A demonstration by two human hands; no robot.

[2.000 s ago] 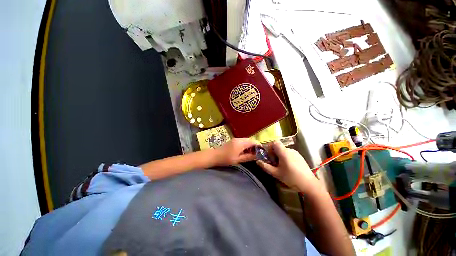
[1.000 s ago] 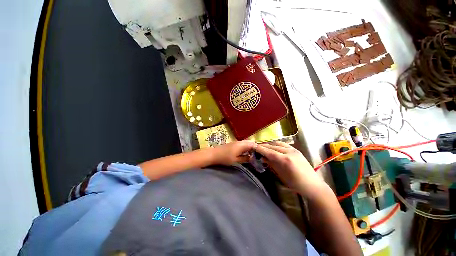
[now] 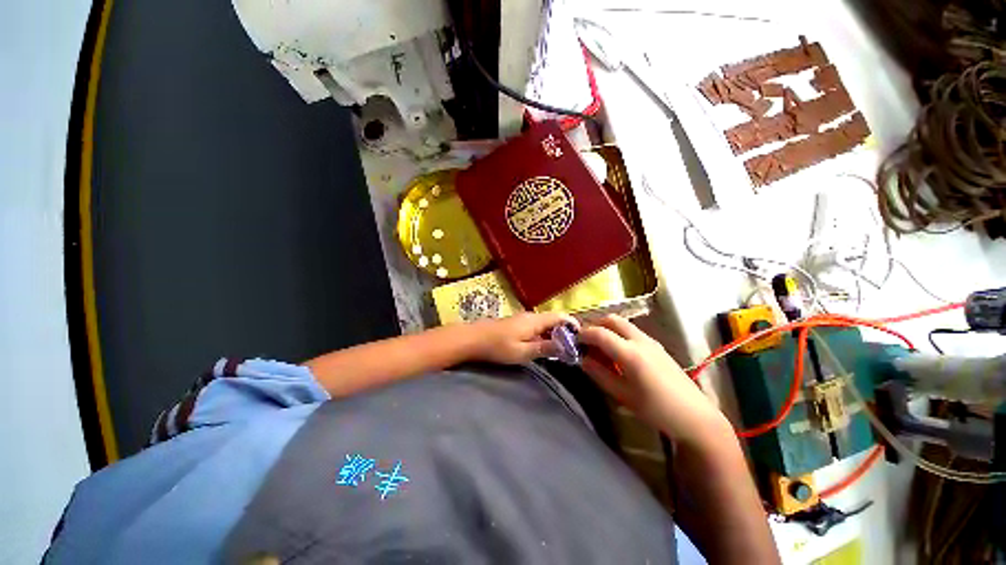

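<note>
A small dark, shiny purple-grey part (image 3: 566, 342) sits between my two hands, close to my apron. My left hand (image 3: 521, 337) pinches it from the left with its fingertips. My right hand (image 3: 629, 364) has its fingers curled around its right side. The fingers hide much of the part, and its exact shape cannot be told. Just beyond the hands lies a dark red square box or booklet (image 3: 585, 237) with a round gold emblem, resting across an open gold tin (image 3: 651, 270).
A round gold lid (image 3: 452, 237) with small white pieces and a patterned gold box (image 3: 458, 300) lie left. A white machine (image 3: 353, 50) stands upper left. Brown leather scraps (image 3: 811, 155), a green-based machine (image 3: 772, 386), orange hoses and coiled brown cords (image 3: 943, 166) are right.
The fingers of my right hand lay flatter over the part a second ago; now they have lifted and more of it shows. Both hands remain in nearly the same place.
</note>
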